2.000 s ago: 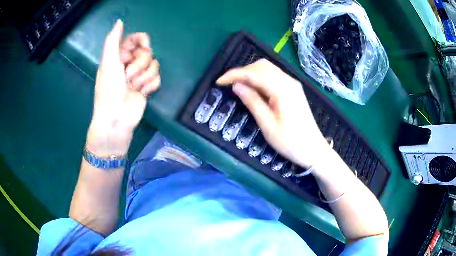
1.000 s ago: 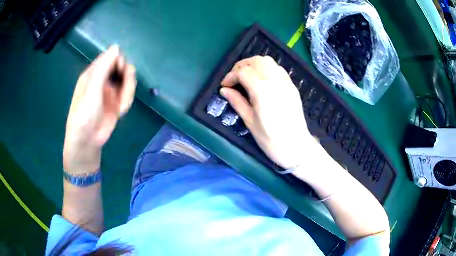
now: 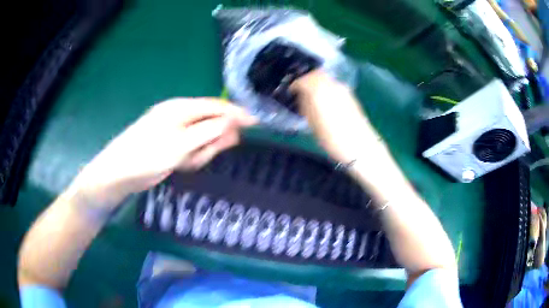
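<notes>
My right hand (image 3: 313,90) reaches into the open clear plastic bag (image 3: 241,54) of loose black pieces (image 3: 271,63). Its fingertips are blurred and partly hidden among the pieces, so whether they grip one cannot be told. My left hand (image 3: 201,129) is over the tray's far left part, near the bag's near edge, fingers bent together. Whether it holds anything cannot be told. The dark foam tray (image 3: 259,189) lies in front of me, with a row of shiny grey oblong housings (image 3: 235,225) along its near side. The frame is motion-blurred.
A white-grey box with a round black grille (image 3: 493,144), likely an air blower, stands at right. Dark stacked trays (image 3: 36,96) are at far left. A green mat (image 3: 150,54) covers the bench. Part of another person, an arm and blue sleeve (image 3: 533,283), shows at the right edge.
The view has turned. My right hand has left the tray's housings and gone into the bag. My left hand has moved from left of the tray to over it. More housings now show.
</notes>
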